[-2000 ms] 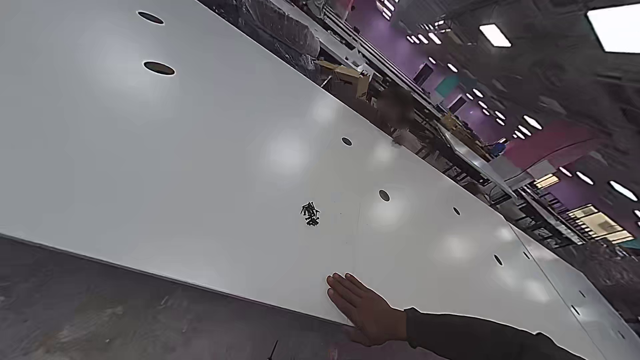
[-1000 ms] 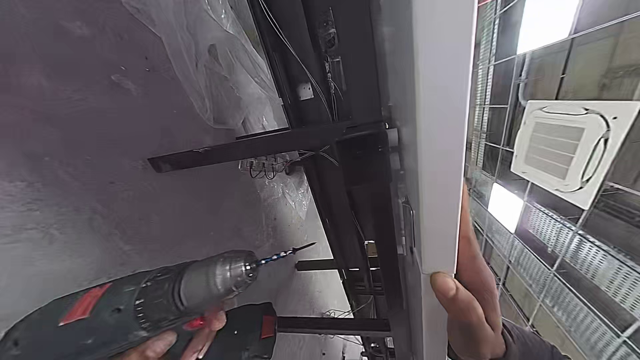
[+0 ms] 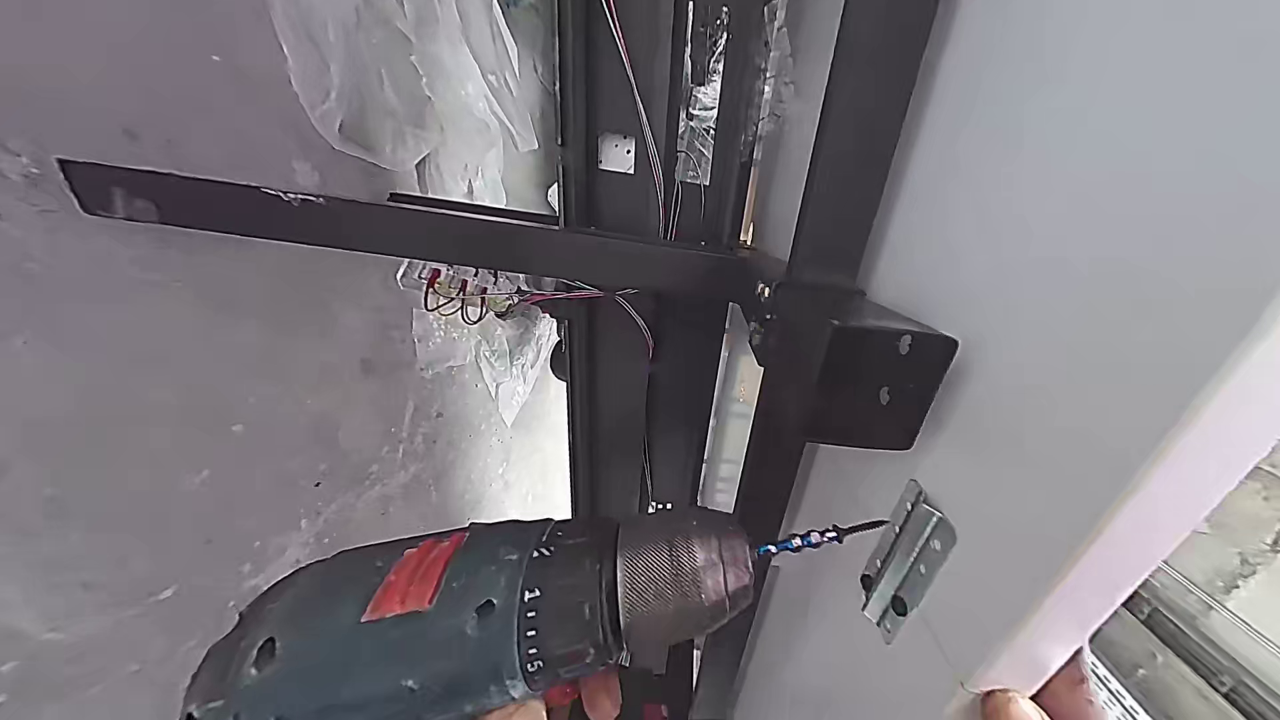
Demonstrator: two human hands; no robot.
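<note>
Across the lower left, my left hand (image 3: 560,702) is wrapped around the handle of a cordless drill driver (image 3: 440,620), with only some fingers visible. A blue driver bit (image 3: 800,542) in its chuck bears a dark screw (image 3: 862,528), whose tip is close to a metal bracket (image 3: 908,560) on the underside of a white tabletop panel (image 3: 1060,280). At the bottom right, my right hand (image 3: 1045,695) grips the panel's edge; most of it is out of view.
A black metal frame (image 3: 820,170) with a crossbar (image 3: 400,228) and an angled end plate (image 3: 885,385) runs beside the panel. Thin wires (image 3: 650,130) hang along it. Clear plastic sheeting (image 3: 430,90) lies beyond, over the grey floor (image 3: 250,420).
The view has swung from above the tabletop to its underside. The drill with its screw is now close to the bracket; a second ago it was farther off.
</note>
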